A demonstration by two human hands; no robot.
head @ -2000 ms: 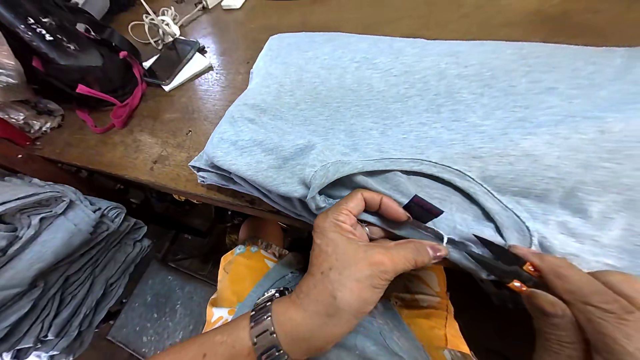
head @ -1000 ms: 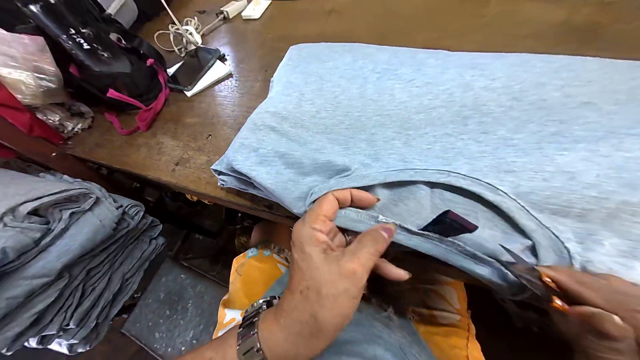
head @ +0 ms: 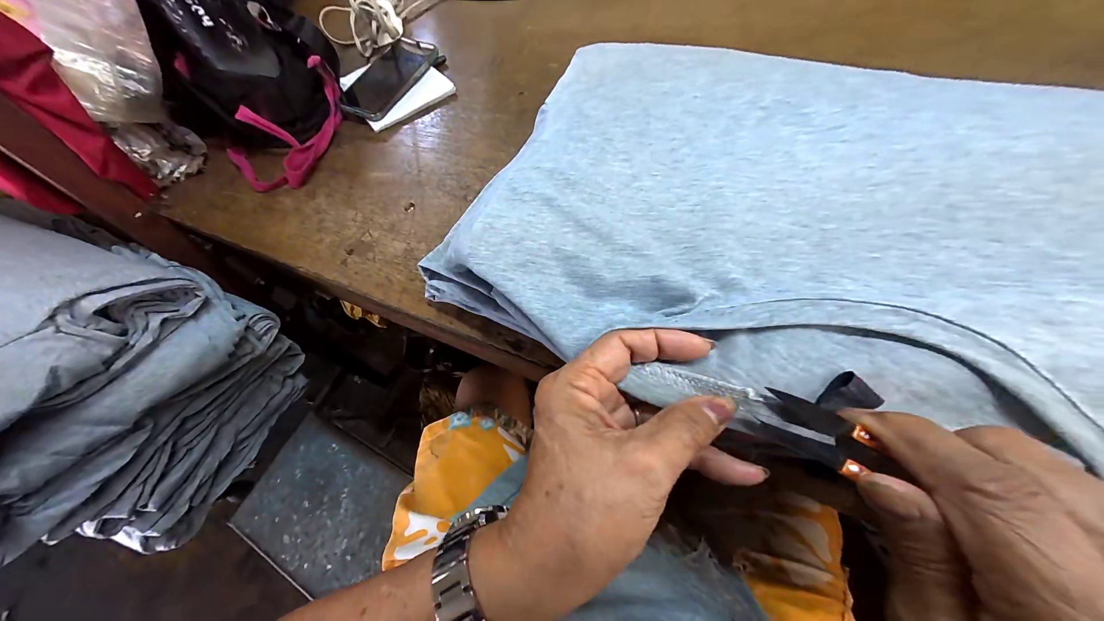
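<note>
A light blue knit shirt (head: pixel 776 181) lies folded over the table, its neckband (head: pixel 914 323) curving near the front edge. My left hand (head: pixel 612 440) pinches the near part of the neck seam between thumb and fingers. Black thread snips (head: pixel 811 427) with orange parts are gripped in my right hand (head: pixel 975 500). Their blades stand apart, tips beside the seam just right of my left thumb. A small dark neck label (head: pixel 849 392) shows behind the blades. The rest of the snips is hidden by my right fingers.
A phone (head: pixel 392 79) on white paper, a white cable (head: pixel 371 21) and a black bag (head: pixel 250 78) with pink straps occupy the back left of the wooden table (head: pixel 362 216). Grey-blue garments (head: pixel 129 371) are piled at the left, beside the table's edge.
The snips in my right hand have come closer to my left hand; one second ago they were at the right end of the neck opening. The view has shifted.
</note>
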